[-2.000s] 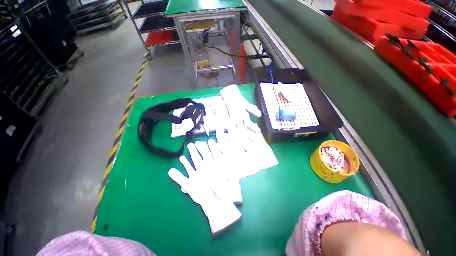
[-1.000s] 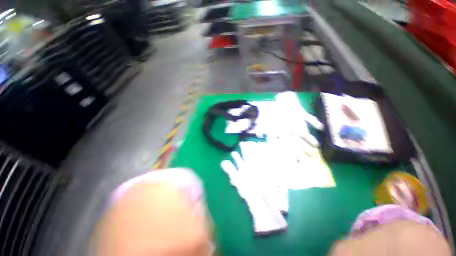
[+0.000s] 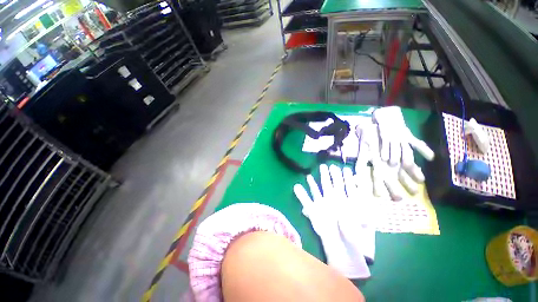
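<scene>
My left pink checked sleeve cuff is at the bottom middle, with bare skin of my left wrist or hand below it. The fingers are cut off by the bottom edge. My right hand is out of the picture; only a pale sliver, perhaps its sleeve, shows at the bottom right. Several white gloves lie loose on the green bench, partly over a yellowish label sheet with red marks. A black head strap lies left of them, partly over a white printed paper.
A black tray at the right holds a red-marked sheet, a blue lump with cord and a small white piece. A yellow tub of scraps is in front. A conveyor runs right; racks and taped floor are left.
The view has swung left, so the bench things sit further right. My left arm now shows at the bottom middle; my right arm has left the picture. The gloves and strap lie as before.
</scene>
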